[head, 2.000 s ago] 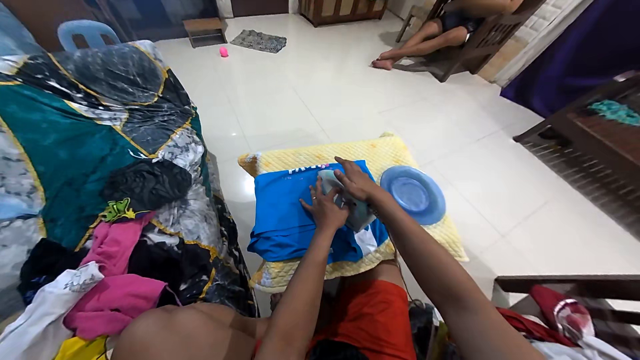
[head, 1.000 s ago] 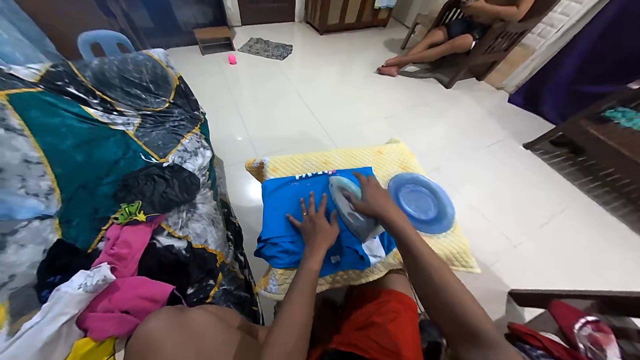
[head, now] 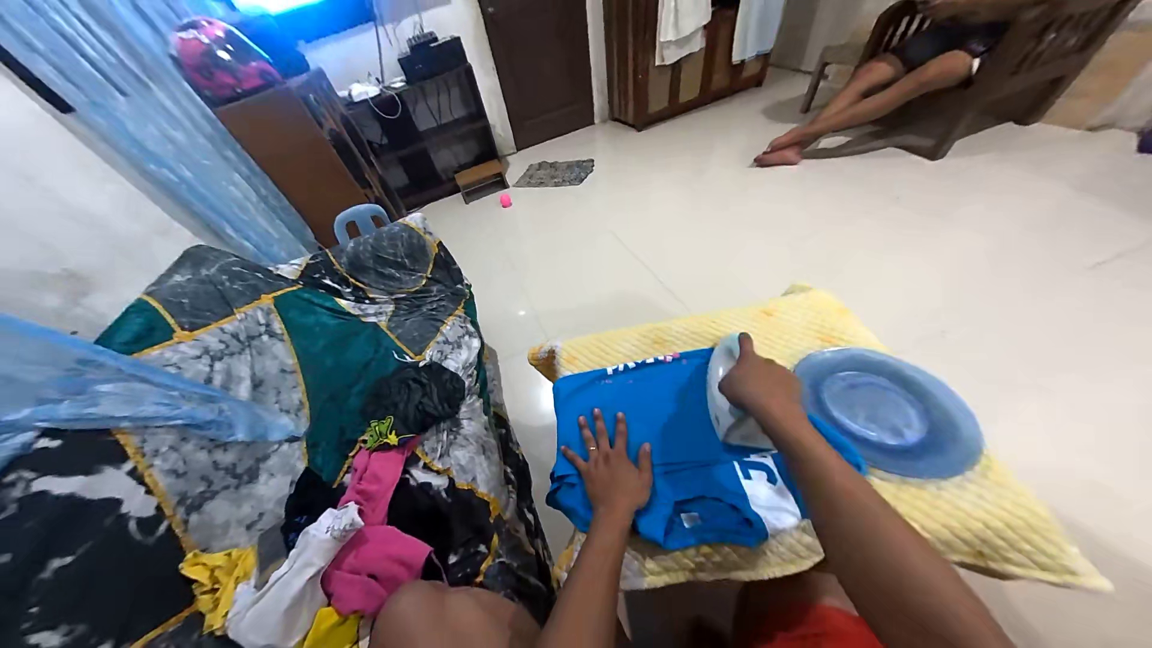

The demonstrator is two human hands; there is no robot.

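A blue T-shirt (head: 670,418) with white print lies folded on a yellow quilted pad (head: 720,324). My left hand (head: 614,472) rests flat on the left part of the shirt, fingers spread, with a ring on one finger. My right hand (head: 763,385) grips a pale clothes iron (head: 723,396), which sits on the shirt's right part with its tip away from me; the hand hides its handle. Right of the iron, a round blue plastic dish (head: 936,423) lies on the pad, partly behind my right forearm.
At left stands a bed or couch with a patterned cover (head: 342,360), holding a pink garment (head: 378,562), a white garment (head: 292,580) and a black one (head: 414,396). Ahead are a small mat (head: 555,173), a pink ball (head: 506,201) and a seated person's legs (head: 864,103).
The iron in my right hand has moved to the shirt's right side, away from my left hand. My left hand has shifted toward the shirt's left edge. The view has turned left.
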